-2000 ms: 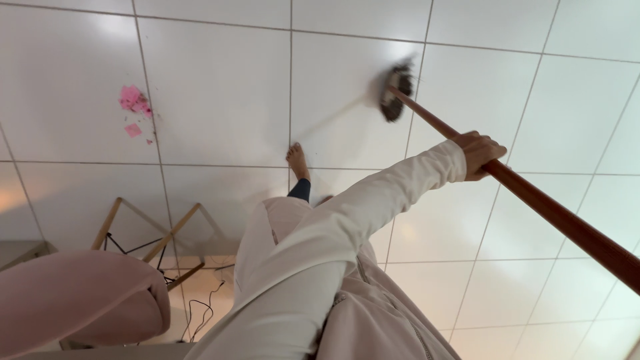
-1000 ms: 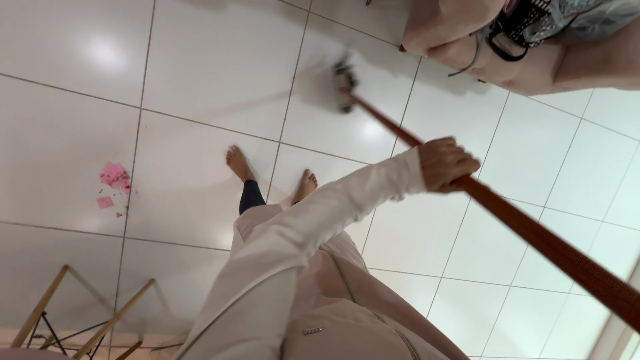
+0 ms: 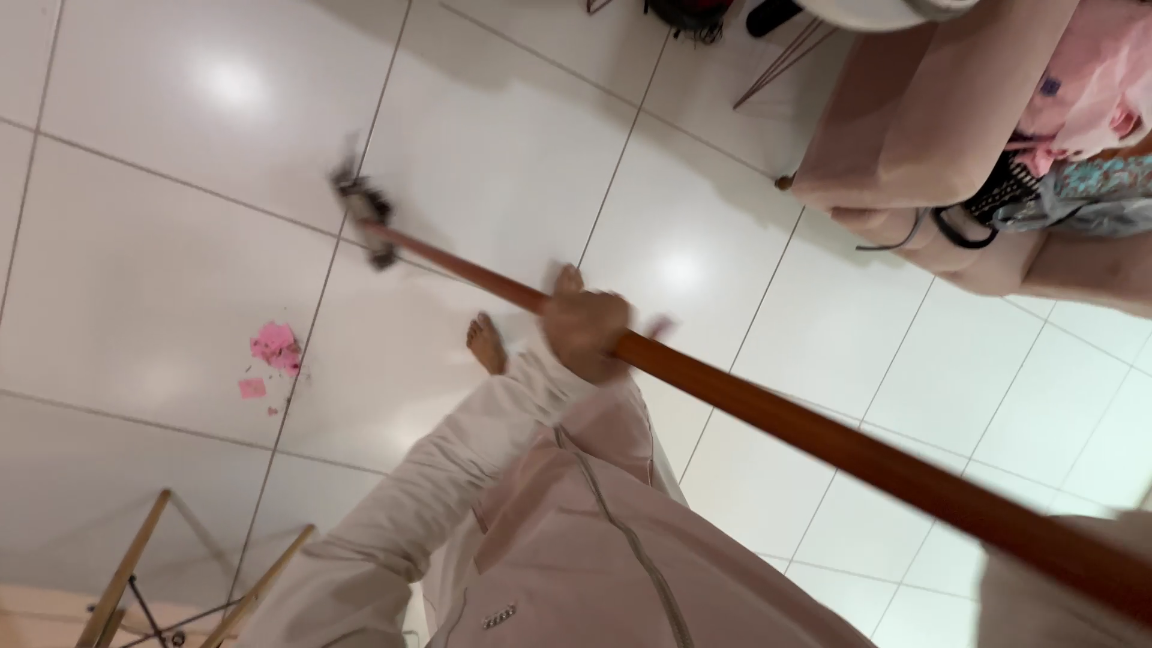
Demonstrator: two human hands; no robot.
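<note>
My left hand (image 3: 587, 335), at the end of a white sleeve, is closed around the middle of a reddish-brown broom handle (image 3: 810, 427). The handle slants from the lower right to the bristled broom head (image 3: 369, 220), which is blurred against the white tiled floor, up and left of my bare feet. At the lower right edge a blurred sleeve and part of what seems to be my right hand (image 3: 1111, 533) lie against the upper handle; its fingers cannot be made out. Crumpled pink scraps (image 3: 274, 346) and a small pink square (image 3: 252, 387) lie with dark bits below the broom head.
Wooden chair legs (image 3: 130, 567) with dark metal struts stand at the lower left. A pinkish-beige sofa (image 3: 909, 126) holds a pink bag or cloth (image 3: 1089, 90) and other items at the upper right. Thin metal legs (image 3: 787, 63) stand beside it, near a dark object on the floor.
The broom head has swung left across the tiles, closer to the pink scraps, with my left hand staying on the handle. The view has shifted, bringing in more of the sofa.
</note>
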